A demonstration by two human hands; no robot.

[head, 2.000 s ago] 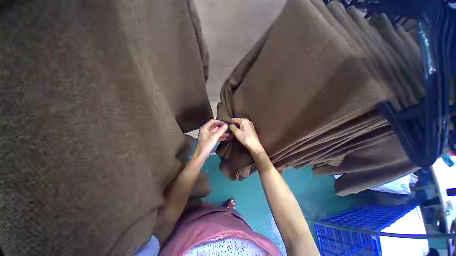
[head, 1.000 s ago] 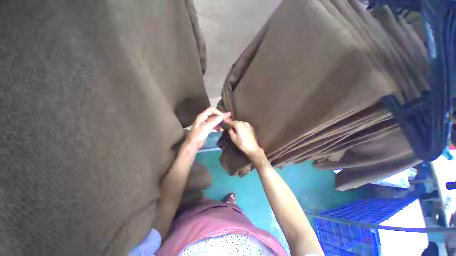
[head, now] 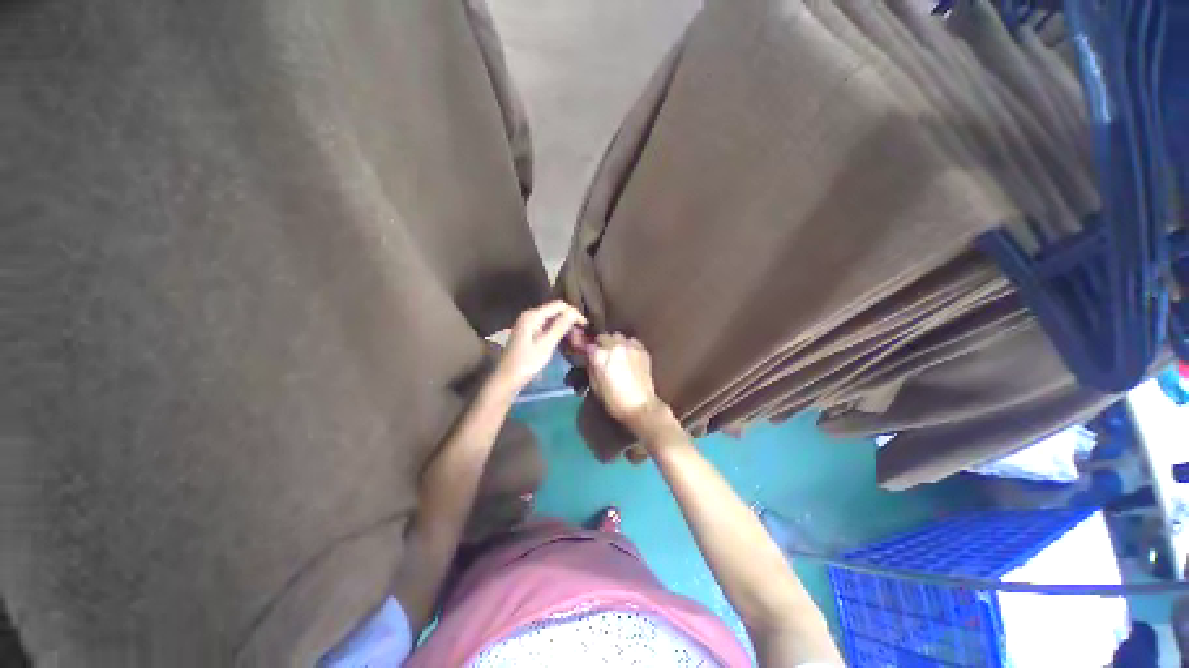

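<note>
Brown coats (head: 808,196) hang in a dense row at the centre right, their lower edges towards the middle. My left hand (head: 537,342) is at the near corner of this row, its fingers bent and close to my right fingertips. My right hand (head: 622,375) pinches the brown coat edge beside it. Both hands are bare. What lies between my left fingertips is too small and blurred to tell.
Another large brown coat (head: 235,326) fills the left side. Dark navy hangers (head: 1108,300) are at the right. A blue wire basket (head: 913,607) stands at the lower right on the green floor (head: 704,489), with a grey bar across it.
Both hands have shifted slightly downward at the coat edge and remain close together. The hanging row and hangers sit a little further left and higher in view.
</note>
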